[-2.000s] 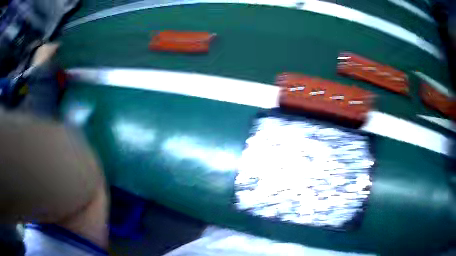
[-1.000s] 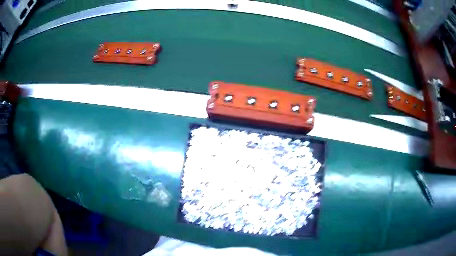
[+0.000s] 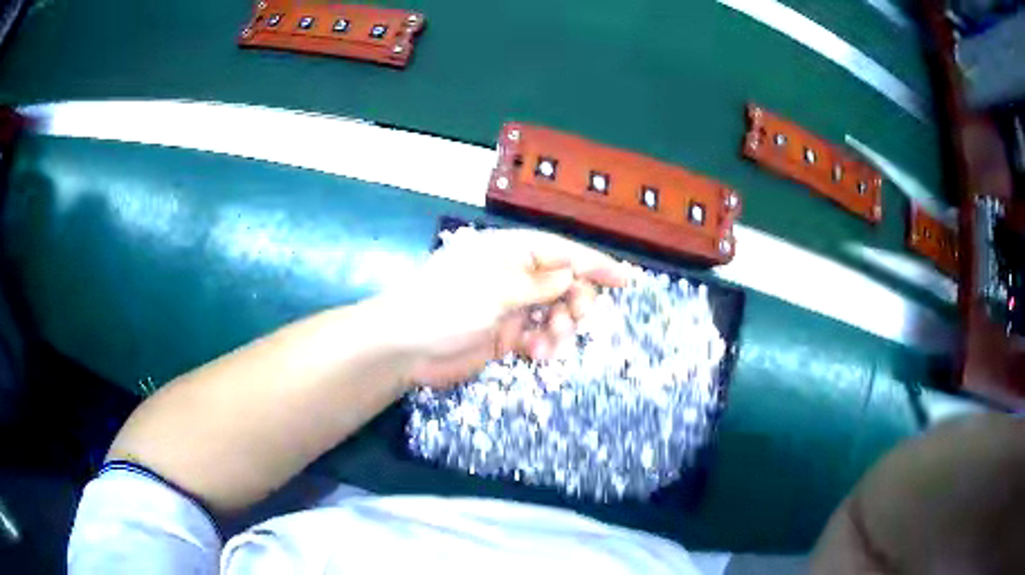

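Note:
My left hand (image 3: 534,298) is over the upper left of the dark-rimmed tray (image 3: 728,337), overexposed, with its fingers curled. A small speck shows between the fingers, but I cannot tell whether it is held. Silvery small parts (image 3: 607,416) fill the tray around and below the hand. A red-brown fixture (image 3: 624,193) with four dark square nests with bright centres lies just behind the tray, across the white strip. My right hand is out of view; a bare part of my right arm (image 3: 933,505) shows blurred at the bottom right corner.
Another red-brown fixture (image 3: 326,32) lies at the back left. Two more, one (image 3: 815,163) nearer and one (image 3: 933,238) cut off by a dark red edge, are at the right. The glossy green table edge (image 3: 214,242) runs in front of the white strip (image 3: 270,131).
My left arm has come in from the left edge, bringing the hand over the tray. My right arm has appeared at the bottom right. The view has shifted, so the fixtures sit higher.

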